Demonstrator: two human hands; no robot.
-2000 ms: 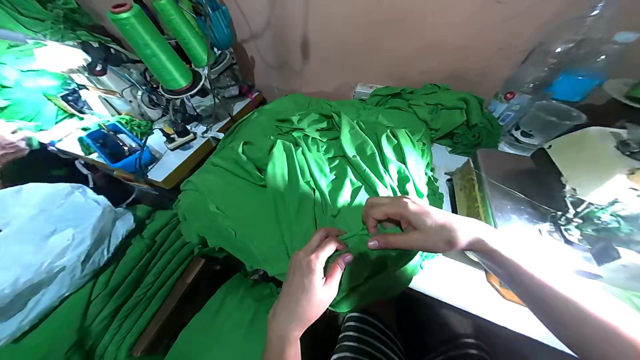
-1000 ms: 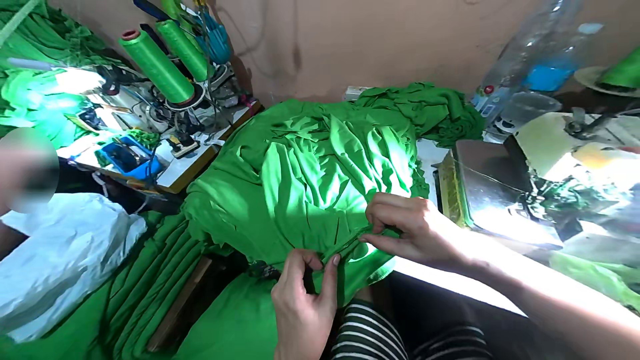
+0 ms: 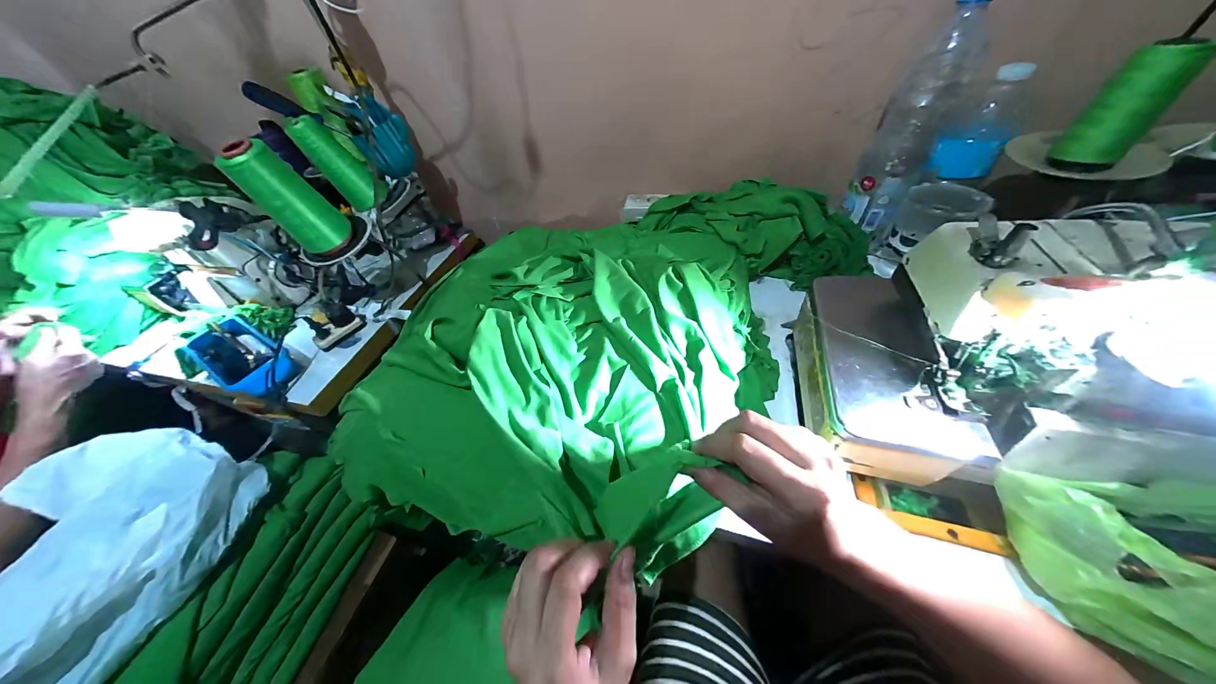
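Note:
A large heap of green fabric (image 3: 570, 380) lies in front of me, its folds brightly lit. At its near edge my left hand (image 3: 570, 608) pinches a green cloth edge between thumb and fingers. Up and to the right, my right hand (image 3: 779, 475) pinches another part of the same green cloth piece (image 3: 651, 499), which spans between the two hands. The sewing machine (image 3: 950, 370) stands just right of my right hand, with green scraps around its needle area.
At left are green thread cones (image 3: 285, 199), a blue tray (image 3: 237, 356), a white plastic bag (image 3: 142, 532), stacked green fabric (image 3: 256, 570) and another person's hands (image 3: 47, 366). Plastic bottles (image 3: 974, 128) and a thread cone (image 3: 1130, 104) stand back right; a green plastic bag (image 3: 1102, 541) lies nearer.
My hands have moved apart, and a flap of green cloth now shows between them. The other person's hand at the left has moved away from the white bag.

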